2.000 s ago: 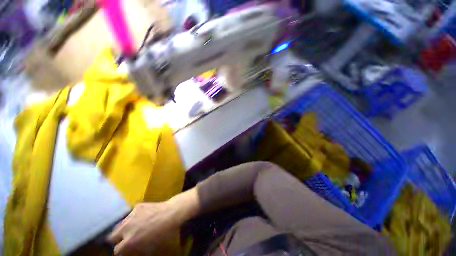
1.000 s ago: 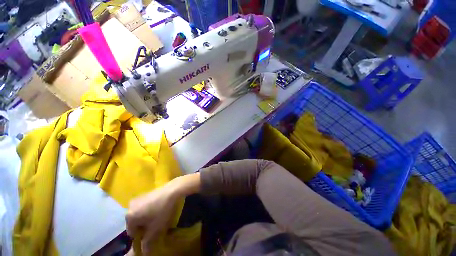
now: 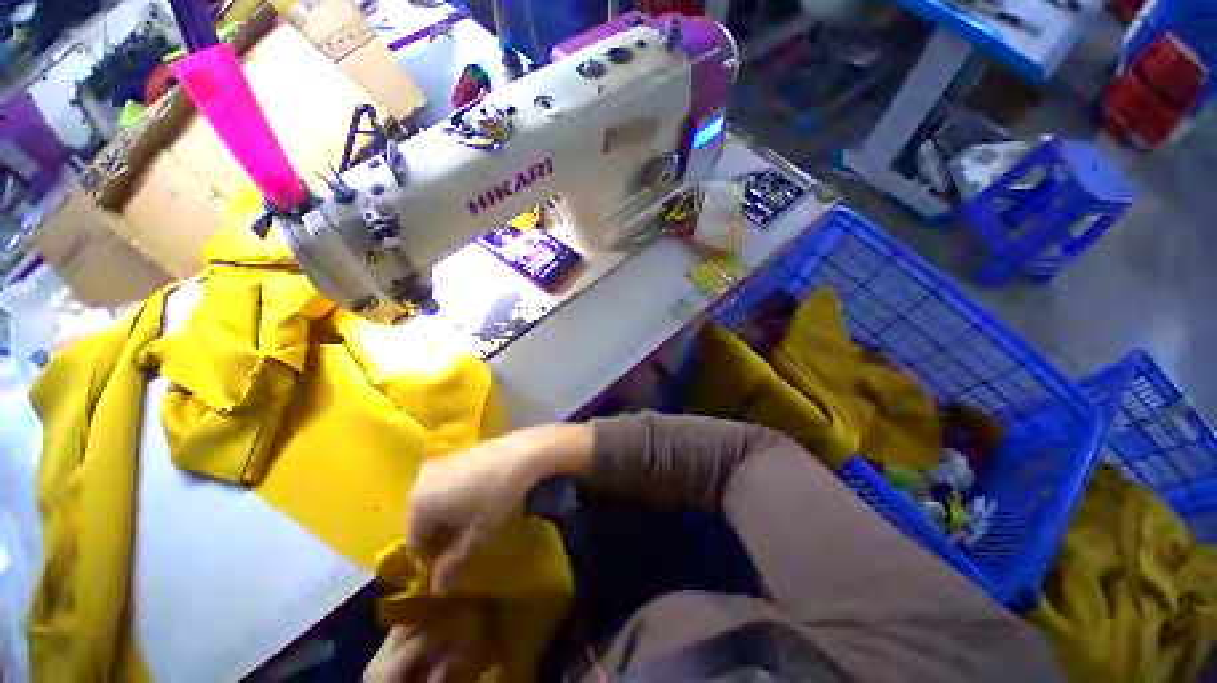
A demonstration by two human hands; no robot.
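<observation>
The mustard-yellow garment piece (image 3: 327, 440) lies from under the sewing machine head, across the white table, to its front edge and over my lap. My right hand (image 3: 467, 500) is shut on the cloth near the table's front edge, with bunched fabric under its fingers. My left hand (image 3: 417, 656) is just below it at the bottom edge of the picture, partly cut off and covered by cloth. Its fingers touch the yellow fabric, and their grip is partly hidden. The white HIKARI sewing machine (image 3: 514, 180) stands behind the cloth.
A smartphone (image 3: 534, 254) lies on the machine bed. A blue plastic basket (image 3: 1021, 534) with yellow cloth stands at the right. A cardboard box (image 3: 174, 200) is behind the machine. A blue stool (image 3: 1048, 207) stands on the floor at the far right.
My right hand has moved up and to the right with the cloth edge. My left hand has come into clearer view below it. More cloth is bunched over the lap.
</observation>
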